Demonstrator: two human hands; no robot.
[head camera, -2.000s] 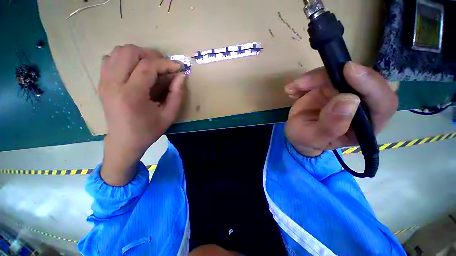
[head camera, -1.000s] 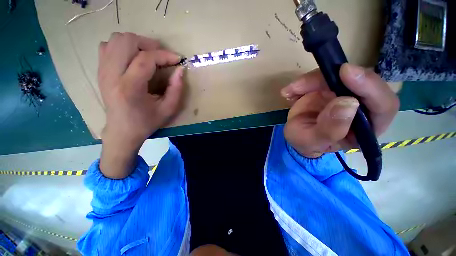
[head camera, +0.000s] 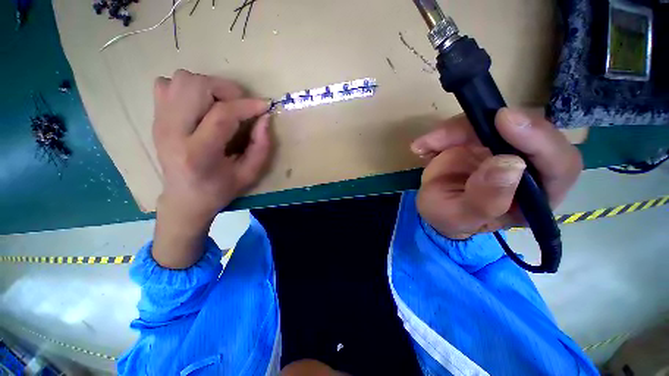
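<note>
A white shiny adhesive strip (head camera: 330, 94) lies on the brown cardboard with several small dark components in a row on it. My left hand (head camera: 213, 136) pinches a tiny dark component (head camera: 273, 106) between thumb and forefinger at the strip's left end; whether it touches the strip I cannot tell. My right hand (head camera: 506, 169) holds the black soldering iron (head camera: 469, 73), its metal barrel pointing up and left; its tip is cut off by the top edge.
Dark lead wires (head camera: 242, 16), a curving solder wire (head camera: 143, 31) and a heap of components (head camera: 116, 10) are on the cardboard (head camera: 345, 150). A spiky wired cluster (head camera: 51, 138) lies on the green bench at left. The tip-cleaning tray (head camera: 629, 40) is at right.
The view has shifted so the bench shows slightly lower. The curled bit of strip at the left fingertips two seconds ago no longer shows. The iron's barrel has tilted slightly left; both hands keep their hold.
</note>
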